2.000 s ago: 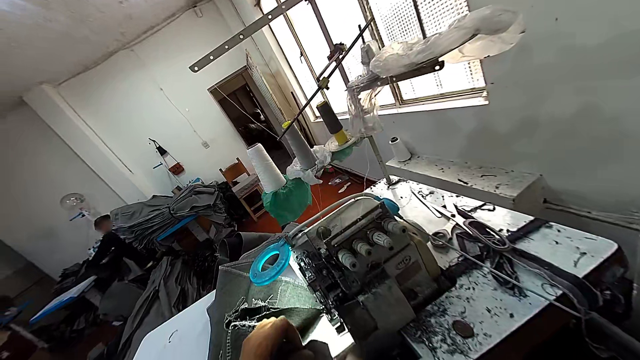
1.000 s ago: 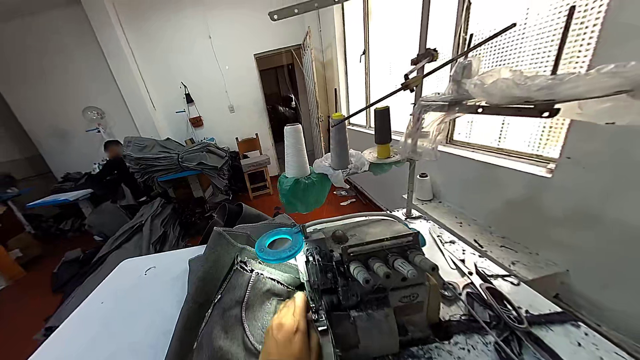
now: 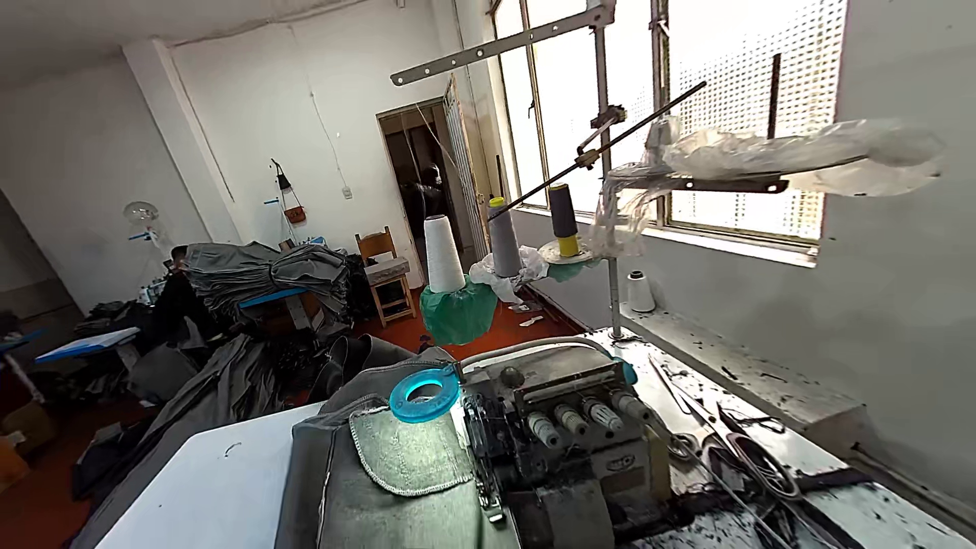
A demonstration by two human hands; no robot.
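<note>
Neither of my hands is in view. A grey fabric piece (image 3: 396,511) lies on the white table at the left side of an overlock sewing machine (image 3: 579,450). On it shows a rounded pocket-like panel (image 3: 412,450) with a stitched edge, lit brightly and reaching up to the machine's presser area. A blue ring-shaped lamp (image 3: 425,395) sits above the panel. Behind the machine stand a white thread cone (image 3: 443,255), a grey thread cone (image 3: 504,240) and a dark thread cone with a yellow base (image 3: 563,219).
Scissors (image 3: 751,457) and dark lint lie on the table right of the machine. A thread stand pole (image 3: 614,297) rises behind it. Grey garments (image 3: 267,271) are piled at the back left, beside a seated person (image 3: 179,297). A wooden chair (image 3: 386,274) stands near the doorway.
The hand that was on the fabric beside the machine one second ago has left the view. The rounded panel now lies uncovered under the light. The view has shifted.
</note>
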